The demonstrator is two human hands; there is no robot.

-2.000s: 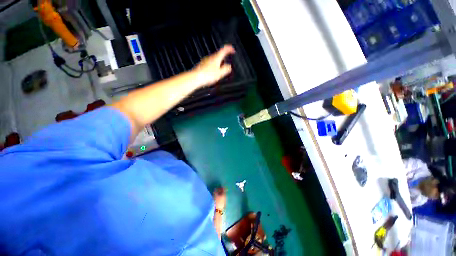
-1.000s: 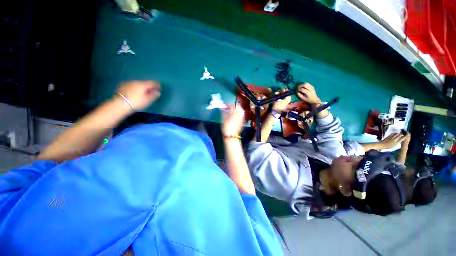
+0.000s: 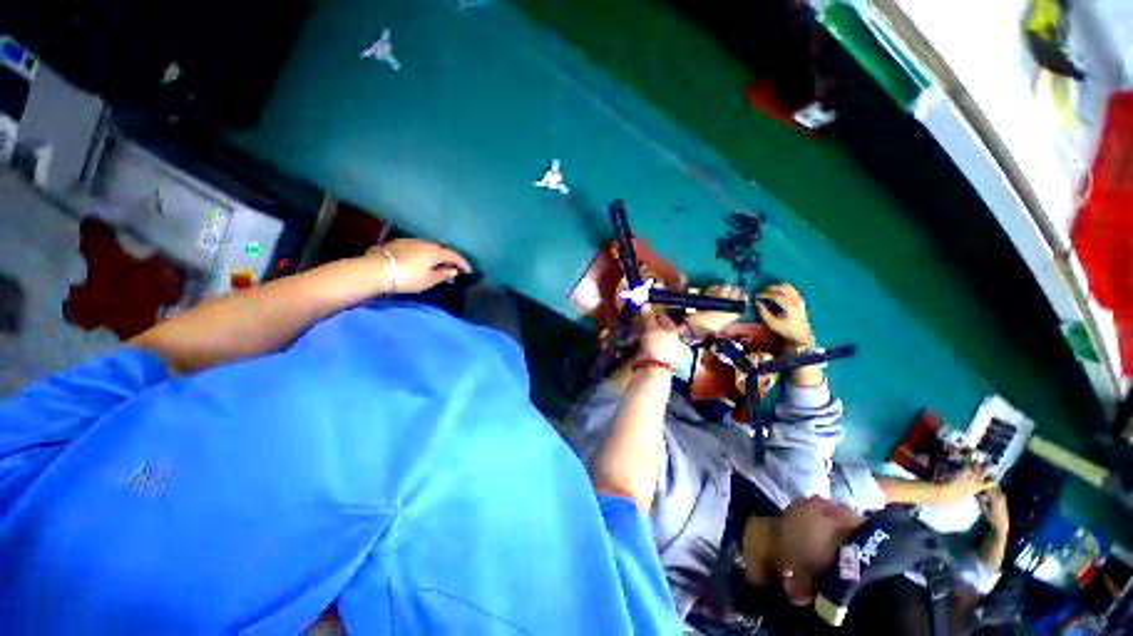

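Note:
A silver-white three-pointed hub bracket (image 3: 639, 293) is at the centre of a black three-legged base (image 3: 700, 301), over a reddish-brown fixture (image 3: 599, 283). My right hand (image 3: 659, 338) is at this hub, its fingertips closed on the lower side; the third leg is partly hidden by the hand. My left hand (image 3: 429, 265) is near the bench's front edge, fingers loosely bent, with no held thing visible. Two loose hub brackets lie on the green mat, one farther left (image 3: 380, 50) and one nearer the fixture (image 3: 552, 178).
A coworker's hand (image 3: 785, 313) is by the base's right leg. A second black base (image 3: 805, 359) is in front of the coworker. Small black parts (image 3: 741, 242) lie on the mat. A reddish-brown plate (image 3: 122, 278) is on the machine table at left. Red bins (image 3: 1103, 236) are at right.
My view has turned from the trays to the coworker's side. My right hand has moved right with a hub bracket to the black base. My left hand has drawn back towards my body.

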